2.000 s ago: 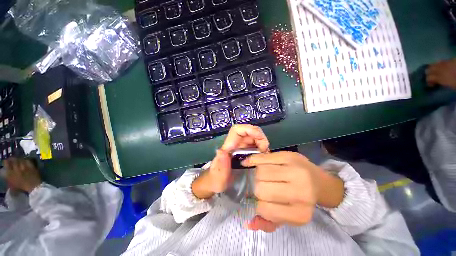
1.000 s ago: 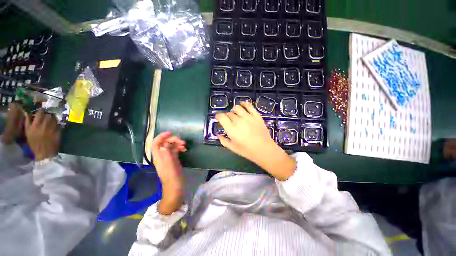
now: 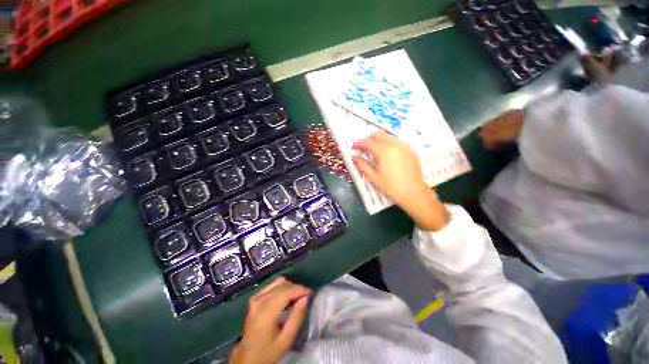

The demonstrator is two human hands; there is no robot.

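Observation:
My right hand [image 3: 391, 167] is over the left part of the white parts sheet [image 3: 445, 165], fingertips down on or just above it; whether they pinch anything is too small to tell. My left hand [image 3: 274, 320] is at the bench's front edge below the tray, thumb and fingers slightly apart, with no item seen in it. The black blister tray [image 3: 235, 276] holds rows of watch cases, among them one in the near-left pocket [image 3: 188, 278]. Blue small parts [image 3: 377, 96] lie heaped on the small white tray on the sheet.
Red specks [image 3: 327, 151] lie between tray and sheet. Crumpled clear bags [image 3: 60, 181] are at the left. A red tray [image 3: 60, 21] is at the far left. A neighbour's black tray [image 3: 512, 35] is at the far right. A neighbour's hand [image 3: 502, 129] rests right of the sheet.
My view has turned to the right. My right hand has moved from the blister tray to the parts sheet. The near-left pocket, bare two seconds ago, now holds a case. My left hand is nearer the tray.

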